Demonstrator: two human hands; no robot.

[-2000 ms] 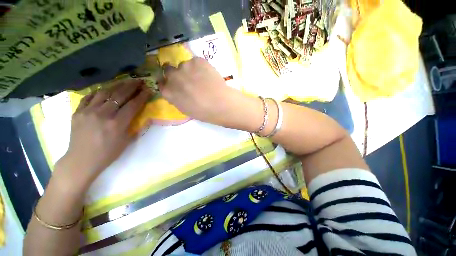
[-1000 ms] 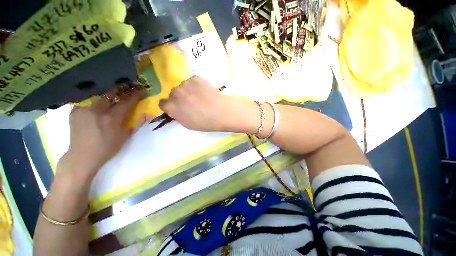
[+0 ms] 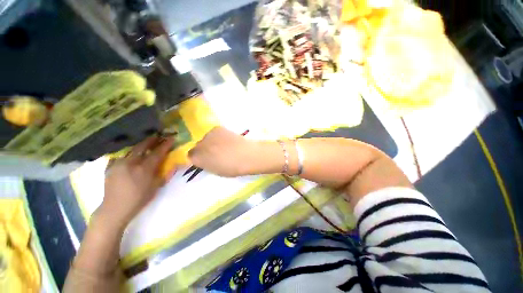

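A yellow fabric piece lies on the white template sheet at the machine head. The pale green clamp frame shows over it. My left hand is on the fabric's left side; its fingertips are partly hidden under the head, and the image is blurred. My right hand is closed around thread snips, its fingers at the fabric's right edge. The dark blades stick out below the fingers, pointing down-left. No label can be made out on the fabric.
The dark machine head with a handwritten tape note is above my left hand. A label pile lies at upper right, beside stacked yellow panels. More yellow pieces are at far left. A dark red cord trails towards my lap.
The snips' blades, hidden two seconds ago, show below my right hand, which has moved back from the clamp frame. The view has tilted and shifted, showing more of the machine and left-side yellow pieces.
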